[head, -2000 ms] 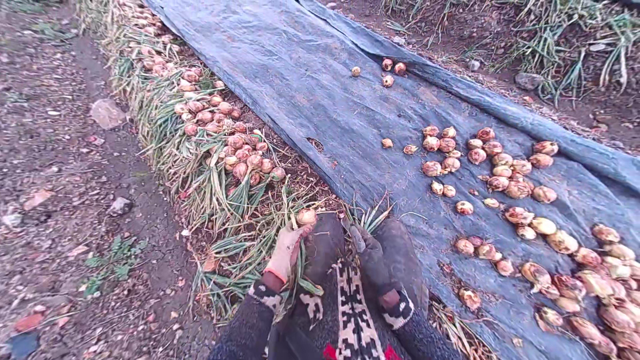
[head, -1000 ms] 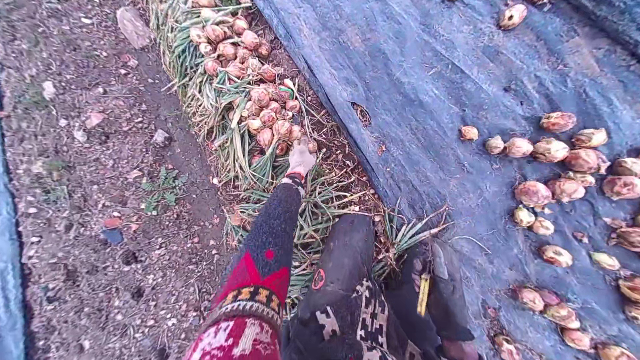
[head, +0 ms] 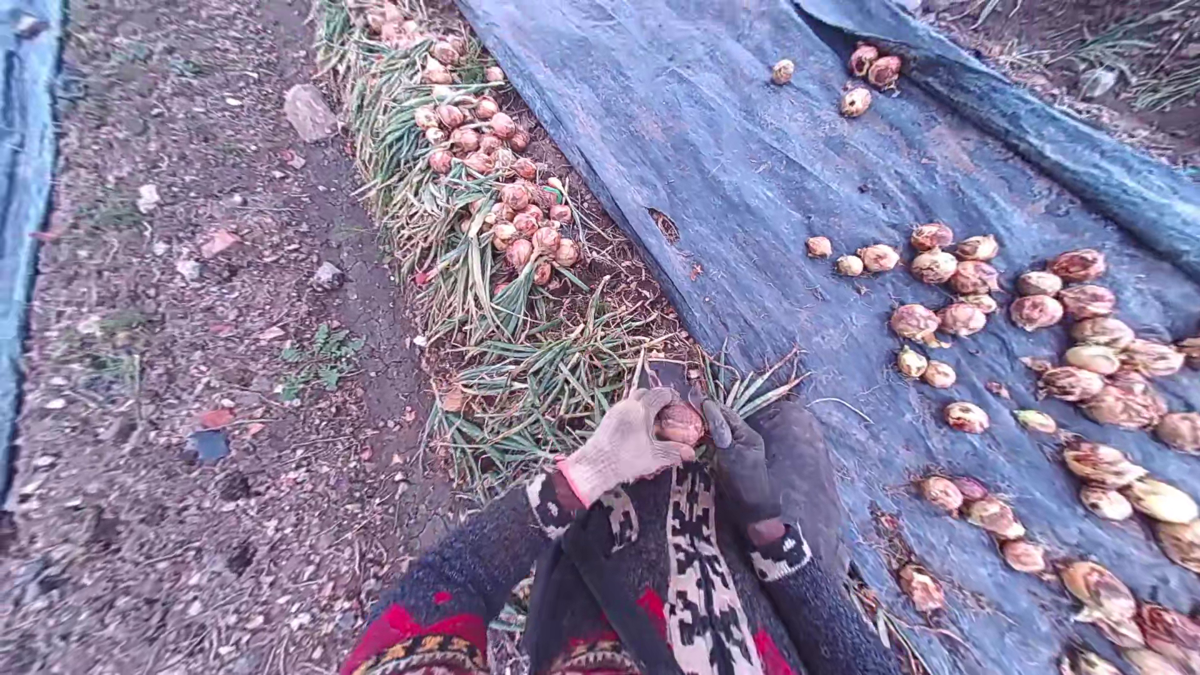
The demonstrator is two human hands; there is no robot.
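Note:
In a pale knit glove, my left hand (head: 630,441) grips a brownish-red onion bulb (head: 680,424) above my lap. My right hand (head: 741,455), in a dark glove, is at the bulb's right side with its fingers bent; whether it holds a tool is hidden. Cut green onion leaves (head: 562,375) lie in a heap left of my hands, and more leaves (head: 755,386) stick out just beyond my right hand. Farther up the row, a pile of onions (head: 530,225) rests on its leaves. Many loose onions (head: 961,319) without long tops lie on the dark sheet to the right.
A blue-grey woven ground sheet (head: 712,169) with a small hole runs diagonally on the right, its far edge folded. Bare soil (head: 234,356) with a large stone (head: 309,112) and a small weed (head: 321,360) lies on the left. Another blue sheet (head: 28,187) borders the far left.
My left hand reached to the onion pile one second ago; now it is back at my lap with an onion. The yellow-handled tool seen at my right hand then no longer shows.

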